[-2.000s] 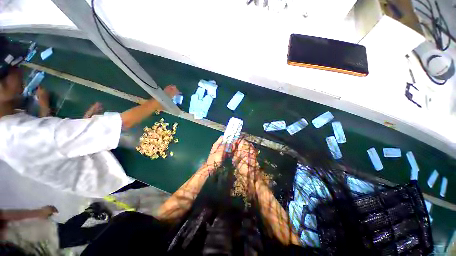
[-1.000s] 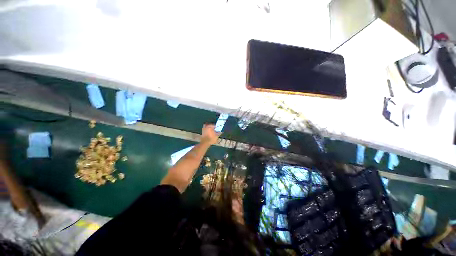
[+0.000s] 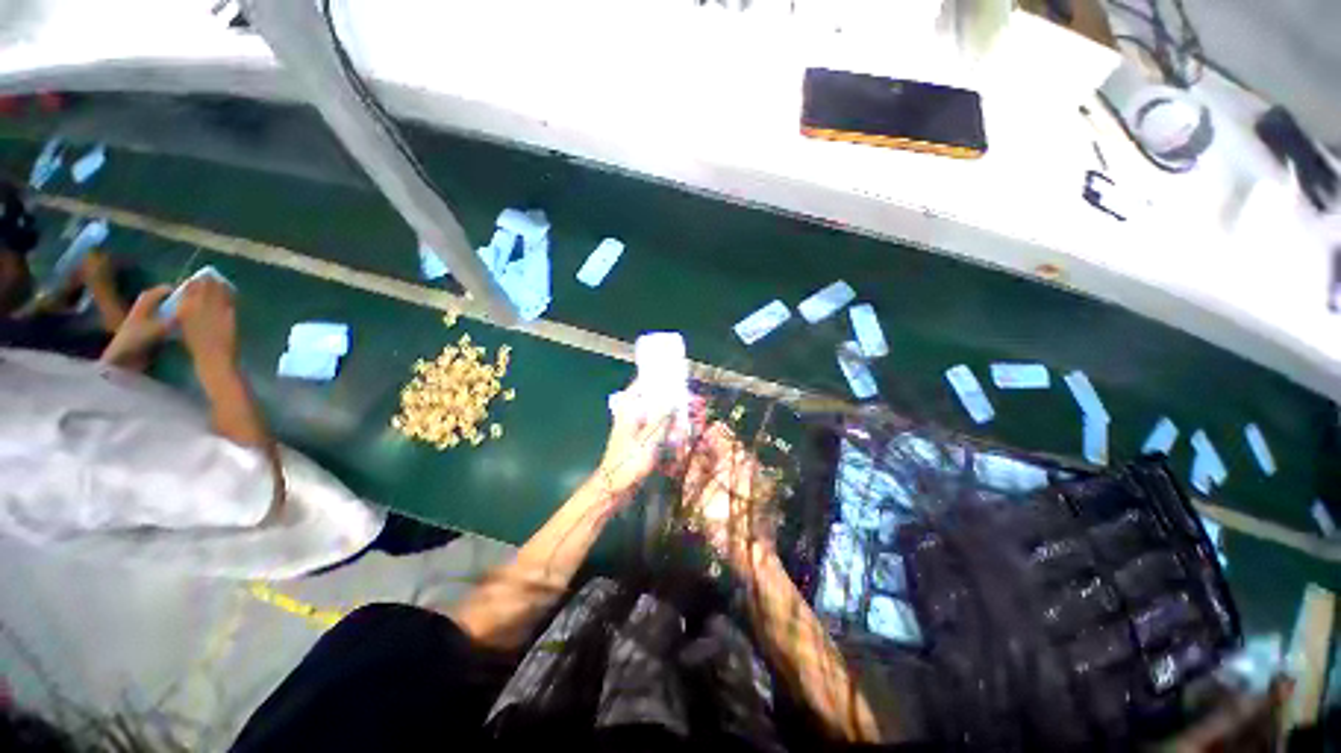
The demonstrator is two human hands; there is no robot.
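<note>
A pale blue-white unit stands in my left hand, whose fingers close round its lower part. My right hand is beside it, to the right, over the small tan-gold parts. Hair and blur cover its fingertips, so what it holds cannot be told. To the right, a black compartment tray holds light-blue units. A second black tray lies tilted over it with its grid showing.
A heap of tan-gold parts lies left on the green belt. Loose blue units lie beyond the pale rail. A slanting post stands at left. A phone lies on the white shelf. A person works at left.
My left hand has come back from the rail, and both hands are together at the unit. The view has swung back left, showing the post and the person at left again.
</note>
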